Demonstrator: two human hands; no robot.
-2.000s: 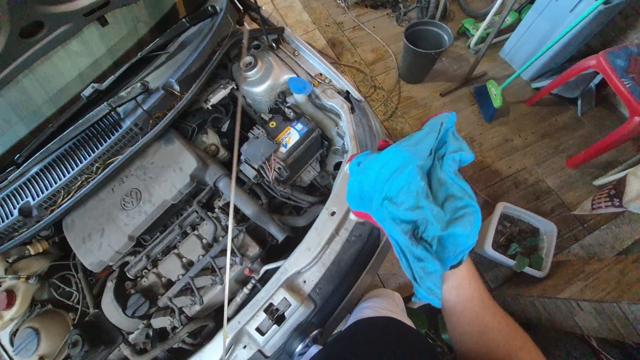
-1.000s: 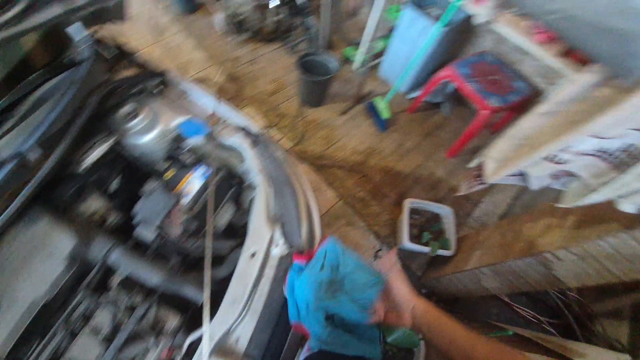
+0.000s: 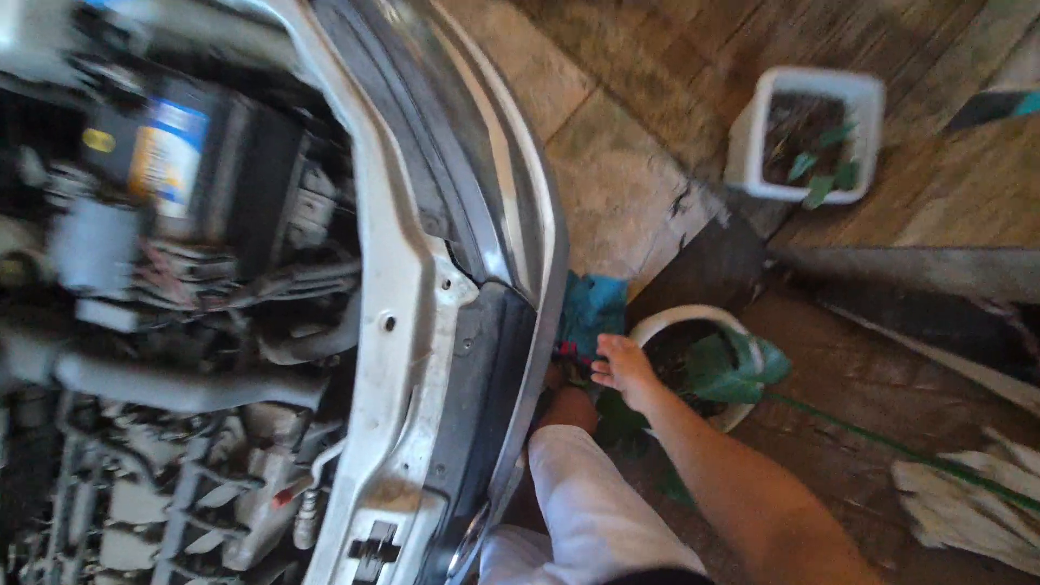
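Note:
My right hand [image 3: 624,370] is low between the car's front end and a round white plant pot [image 3: 686,315], with its fingers apart and nothing in them. Just beyond the fingertips, low beside the bumper [image 3: 532,268], is a blue cloth [image 3: 597,313] with a bit of red near it. Whether the cloth rests on the floor or is still falling, I cannot tell. My left hand is out of view. At the left, the uncovered engine bay shows a car battery [image 3: 207,154] and a thick black hose [image 3: 187,382].
A square white planter [image 3: 865,138] with a small green plant stands on the tiled floor at the upper right. Large green leaves [image 3: 735,366] spread over the round pot. A pale cloth [image 3: 951,504] lies at the lower right. My leg in white cloth [image 3: 593,504] is beside the bumper.
My right hand held the blue cloth up beside the car in the earlier frames; now it has let go and the cloth is lower, near the bumper. The view has swung downward.

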